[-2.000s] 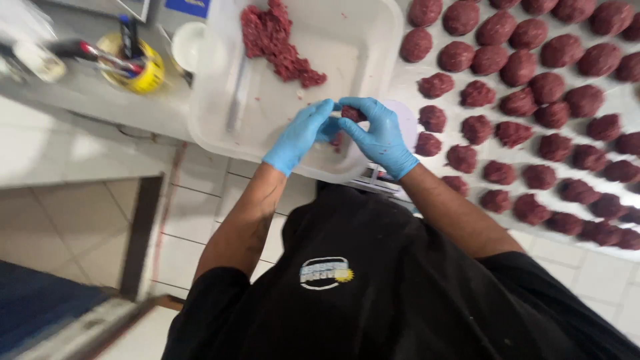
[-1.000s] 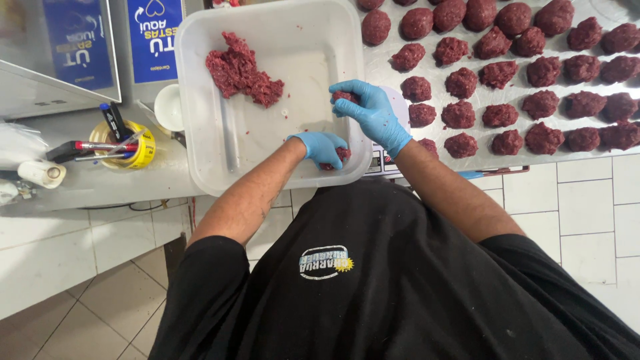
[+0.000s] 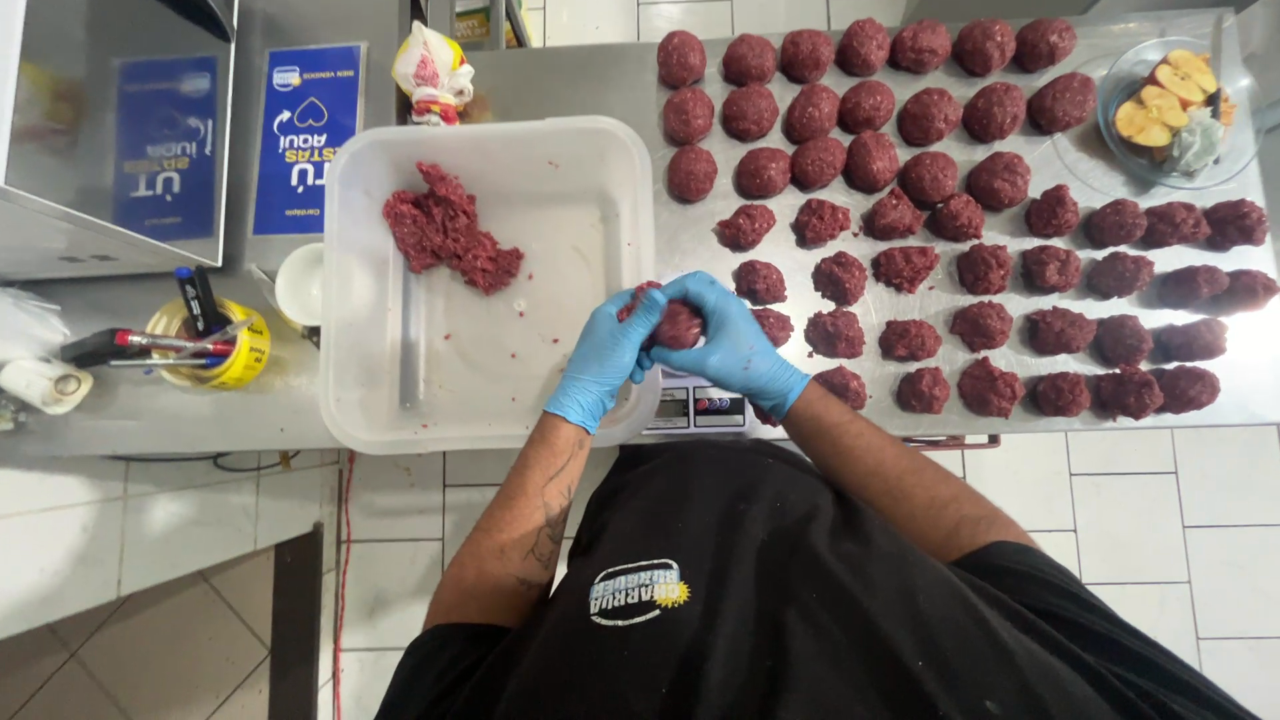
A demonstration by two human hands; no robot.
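Both hands wear blue gloves and meet over the right rim of a translucent plastic tub (image 3: 490,432). My left hand (image 3: 608,350) holds ground meat at its fingertips, against the other hand. A rounded ball of ground meat (image 3: 678,326) is in my right hand (image 3: 732,338), partly covered by the fingers. Inside the tub, at its upper left, lies a loose heap of ground meat (image 3: 445,230) with small crumbs about it. Rows of meat balls (image 3: 928,115) cover the steel table at the right, smoother at the back and rougher in front. A digital kitchen scale (image 3: 690,408) shows partly below my right hand.
A glass bowl (image 3: 1178,175) with cut apples stands at the far right. Left of the tub are a white cup (image 3: 300,285), a yellow tape roll (image 3: 245,352) holding pens, and a blue printed card (image 3: 308,140). A knotted plastic bag (image 3: 432,75) lies behind the tub.
One second ago my hands were apart, each with meat; now they are together at the tub's right rim. The view has shifted, showing more of the table.
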